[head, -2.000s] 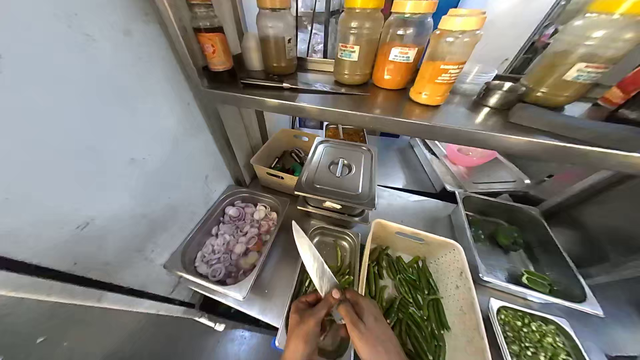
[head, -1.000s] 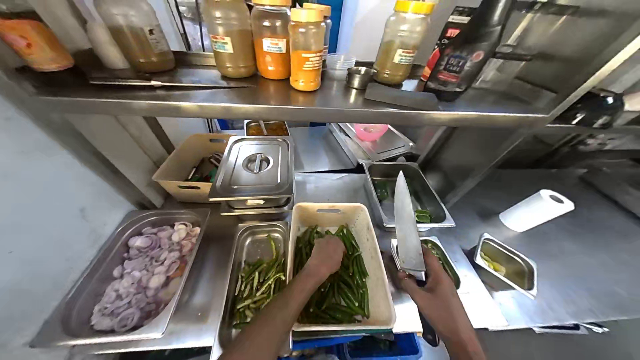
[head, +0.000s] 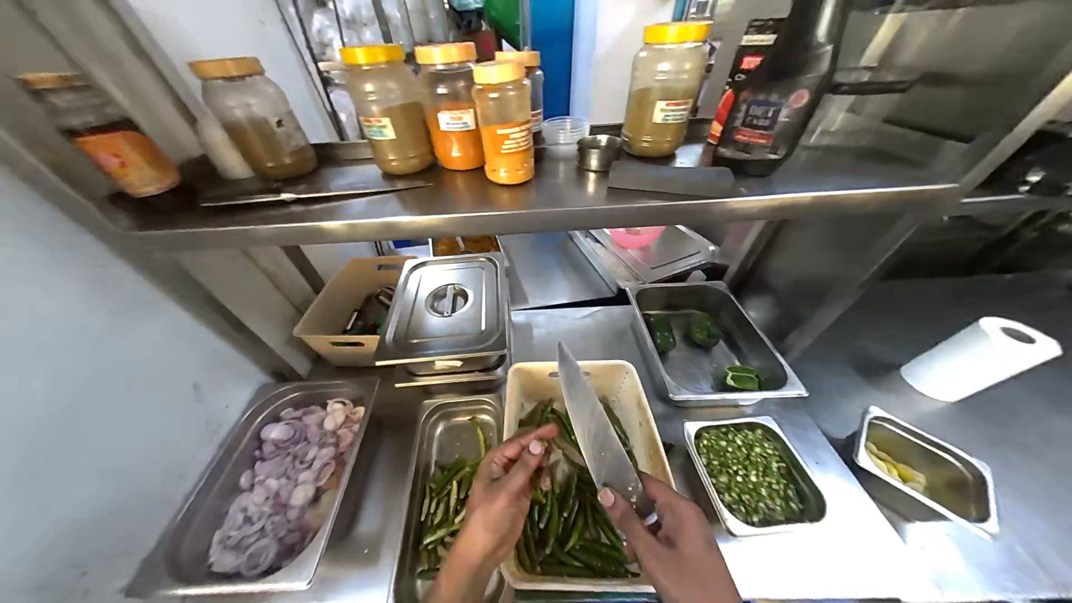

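Observation:
My right hand (head: 674, 536) grips a chef's knife (head: 595, 419) near its heel, the blade pointing up and away over a cream plastic basket (head: 630, 381) of whole green chillies (head: 569, 528). Just left of the blade is my left hand (head: 507, 490), thumb and fingertips drawn together above the basket; whether a chilli is between them I cannot tell. Left of the basket, a narrow steel pan (head: 448, 414) holds slit green chillies (head: 445, 502). Chopped green pieces (head: 748, 473) fill a small steel pan on the right.
Sliced onions (head: 280, 486) lie in a steel pan at left. Behind are a lidded steel pan (head: 448, 310), a beige bin (head: 335, 335) and a pan with green peppers (head: 703, 331). A shelf (head: 502, 219) with spice jars crosses above. Paper roll (head: 980, 358) and a small pan (head: 963, 494) stand right.
My left hand, down among the chillies in the basket a second ago, is now raised beside the blade. The knife has moved left, from beside the basket to over it.

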